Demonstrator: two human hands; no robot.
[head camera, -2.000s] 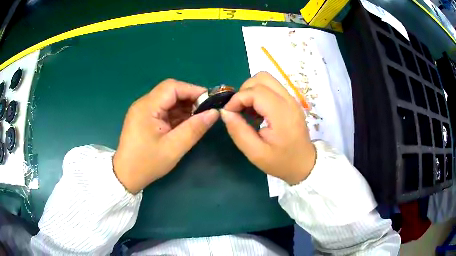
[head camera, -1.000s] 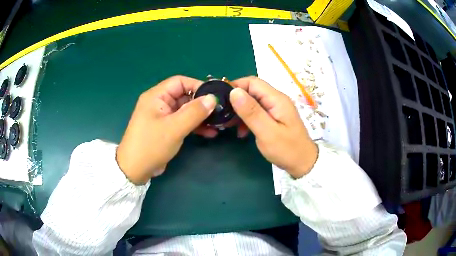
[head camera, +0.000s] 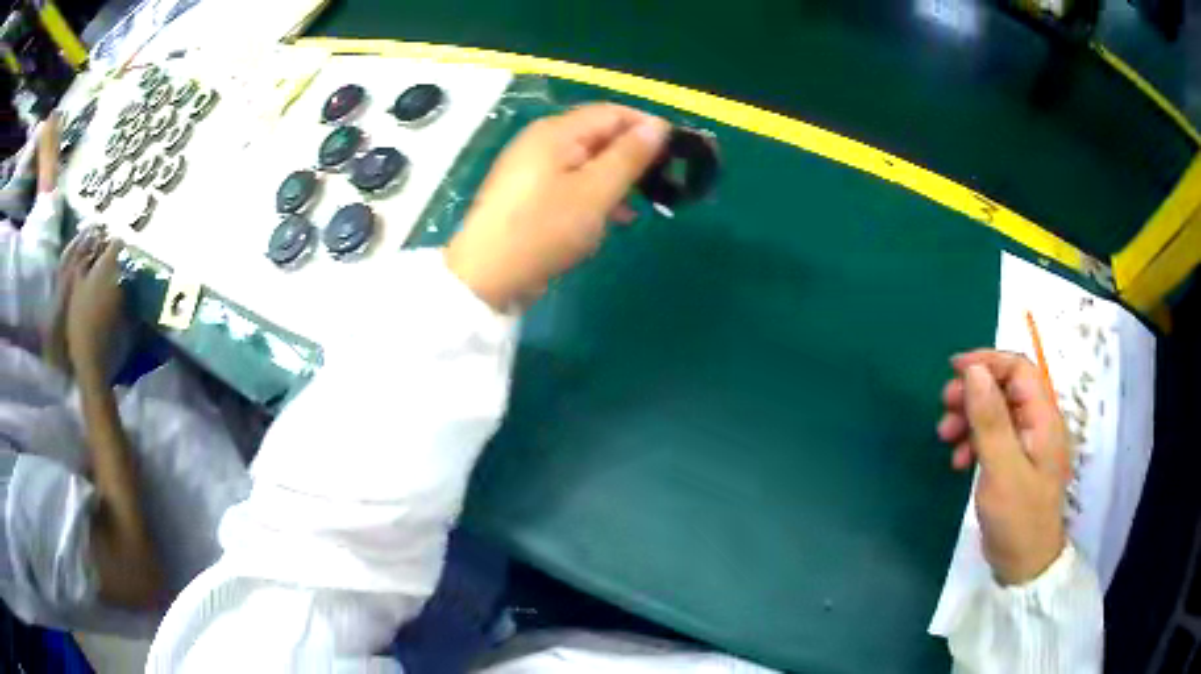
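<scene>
My left hand (head camera: 560, 198) holds a round black watch case (head camera: 688, 169) between thumb and fingers, above the green bench mat. The case is blurred, with a light spot near its middle and a pale bit at its lower edge. My right hand (head camera: 1008, 441) is apart from it at the right, beside the white paper, with fingers curled and nothing visible in them. Several black watch units (head camera: 352, 231) sit on the pale mat (head camera: 441, 152) at the left.
The white paper (head camera: 981, 593) at the right bears tiny parts and an orange stick (head camera: 1038, 345). Silvery rings (head camera: 169, 132) stand in rows farther left. Another person's hands (head camera: 90, 283) and sleeves are at the left edge. Yellow tape (head camera: 790, 129) edges the bench; a yellow post (head camera: 1166, 244) stands right.
The view has turned left. My hands have parted: my left hand has carried the watch case towards the pale mat, and my right hand has let go of it.
</scene>
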